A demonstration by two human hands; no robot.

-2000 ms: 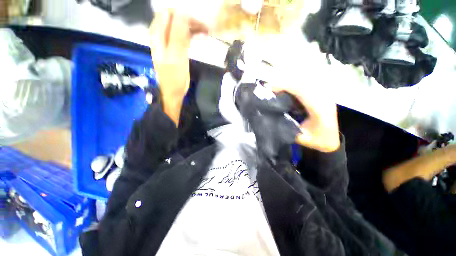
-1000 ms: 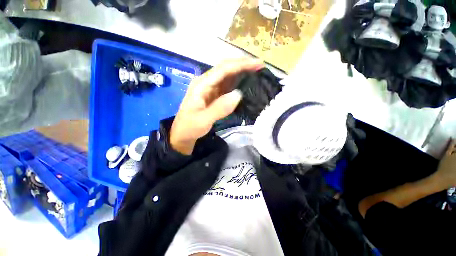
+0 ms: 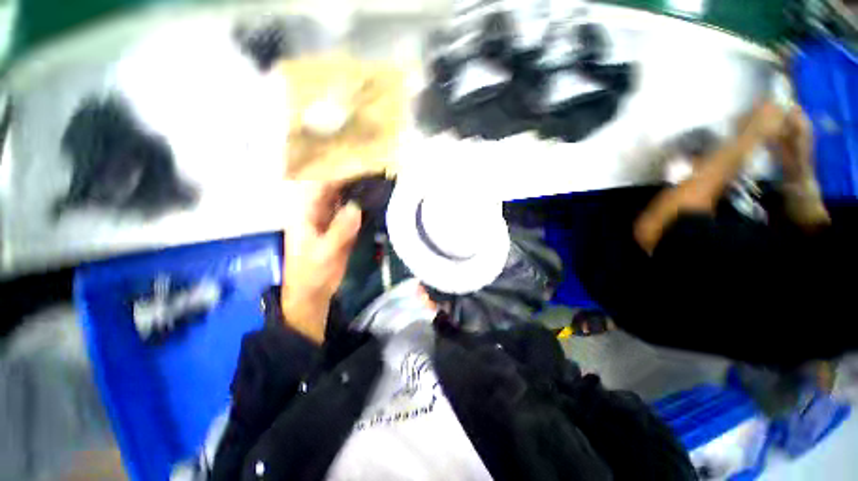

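Observation:
A white round-brimmed hat [image 3: 450, 230] with a dark band is in front of my chest, at the bench's near edge. My left hand [image 3: 320, 246] is left of it, its thumb and fingers closed around dark hair [image 3: 369, 193] that touches the hat's left side. A shiny black doll garment [image 3: 517, 277] shows below and right of the hat. My right hand is mostly hidden behind the hat and garment; a small patch of skin shows under the brim, and its grip cannot be seen. The doll's face is not visible. The picture is blurred.
The tan board [image 3: 353, 89] with a small white dish [image 3: 325, 115] lies on the bench. Black-skirted dolls [image 3: 527, 85] stand beyond; black clothes [image 3: 118, 164] lie left. A blue bin [image 3: 188, 362] is below left. Another worker's arms [image 3: 710, 183] are at right.
The view has swung right and blurred. The hat, which first appeared about one second ago, now sits nearer my left hand. My left hand has come down from the board since two seconds ago.

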